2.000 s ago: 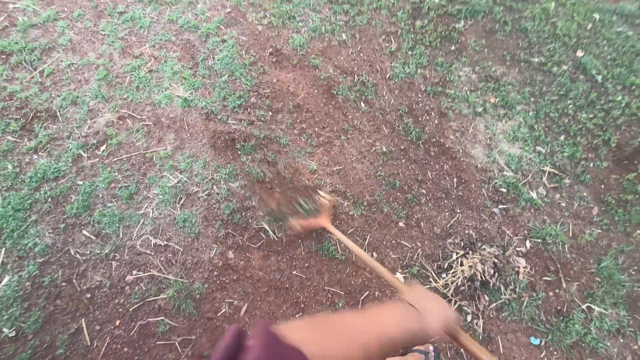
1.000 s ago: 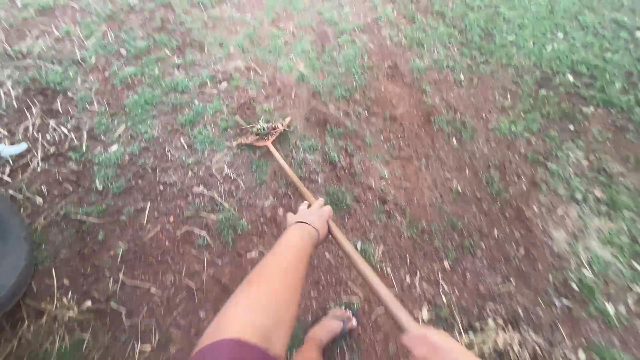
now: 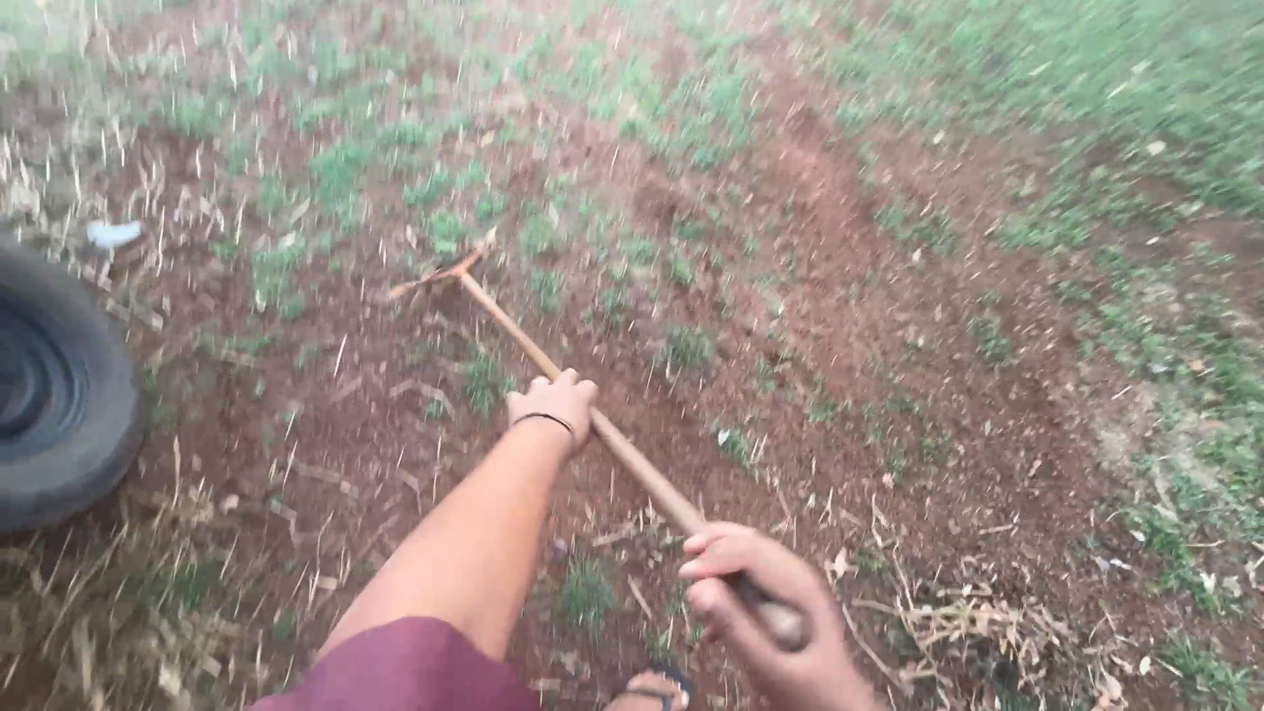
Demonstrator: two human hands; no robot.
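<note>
A rake [image 3: 632,456] with a long wooden handle and an orange-brown head slants from lower right to upper left across the view. My left hand [image 3: 556,407], with a dark band at the wrist, grips the middle of the handle. My right hand [image 3: 765,597] is closed around the handle near its butt end, which shows between thumb and fingers. The rake's head [image 3: 444,275] is at or just above the reddish soil and sparse grass; whether it touches is unclear. Motion blur hides its tines.
A black tyre on a wheel [image 3: 74,395] stands at the left edge, with a pale scrap [image 3: 114,234] beyond it. A heap of dry grass and leaves [image 3: 978,632] lies at lower right. My sandalled foot [image 3: 657,686] shows at the bottom edge.
The view has shifted, bringing the whole near side of the wheel in at left. The clump of plant litter at the rake's head a second ago no longer shows there.
</note>
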